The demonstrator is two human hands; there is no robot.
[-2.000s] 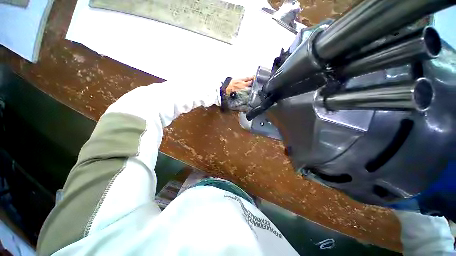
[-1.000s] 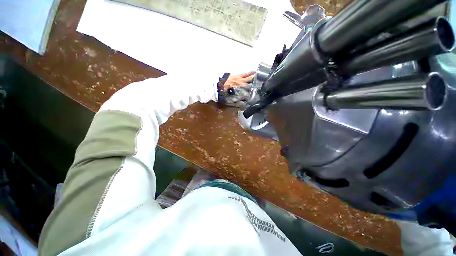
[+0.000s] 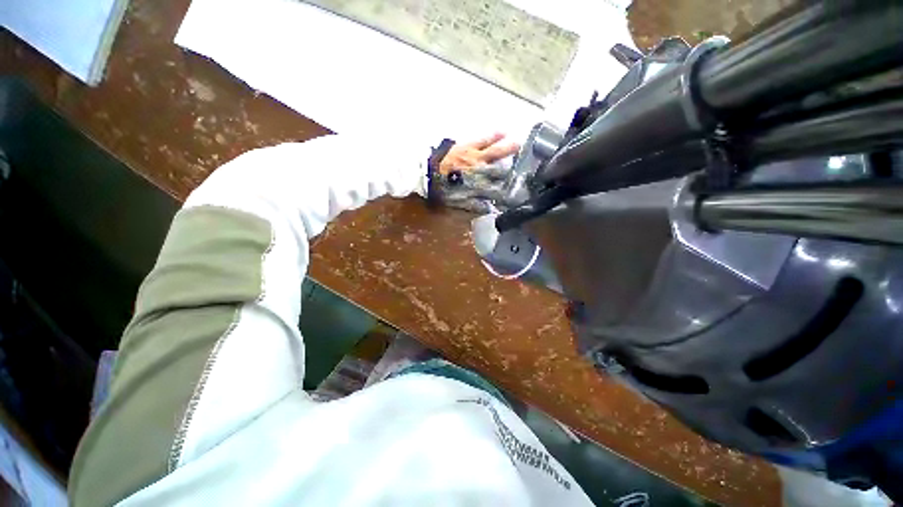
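Observation:
The cutting machine (image 3: 693,267), a large grey body with thick metal rods, fills the right side. Its flat grey base plate (image 3: 513,252) rests on the brown table. A white fabric lay (image 3: 267,59) lies at the top, with a long flat metal bar (image 3: 485,38) on it. My left hand (image 3: 475,170), in a partly covering grey mesh glove with a dark wrist strap, lies at the lay's edge beside the machine. Its bare fingers are spread; some fingers are hidden behind the machine. My right hand is hidden; only a white sleeve shows at the bottom right.
The worn brown table (image 3: 416,287) runs diagonally across the view, its front edge close to my body. Another white stack (image 3: 74,35) lies at the top left. Dark green floor shows below the table edge.
The lay, bar and other stack have shifted right and up in the view. The machine's rods appear lower and further right. My left hand's visible fingers are spread wider.

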